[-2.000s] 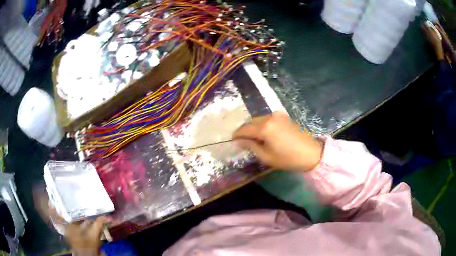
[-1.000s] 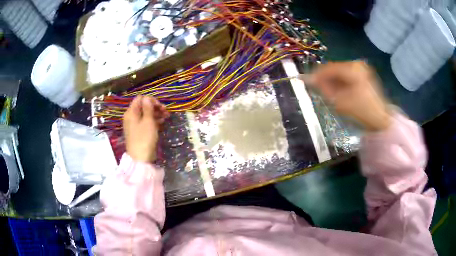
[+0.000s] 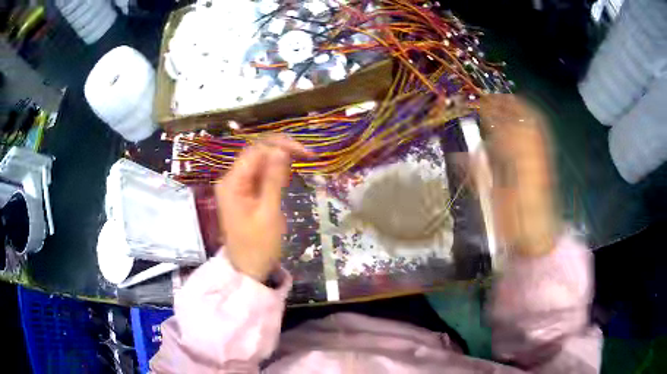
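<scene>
A wire harness bundle of yellow, purple and red wires lies below the parts carton, its small white connectors at the left end. My left hand is over the bundle's lower edge, fingertips together at the wires; whether it grips one cannot be told. My right hand is blurred, at the bundle's right end beside a white strip; its fingertips are at the wires and their hold is unclear. A white bracket arm with a square plate and round end lies to the left of my left hand.
The parts carton holds white gears and fittings at the back. Stacked white shells stand left of it, with more shells at far right. Another white-and-black unit is at the far left. A blue crate is below the bench edge.
My left hand has left the bracket arm and come to the wires. My right hand has moved from the board's lower middle to the bundle's right end. The camera view has shifted.
</scene>
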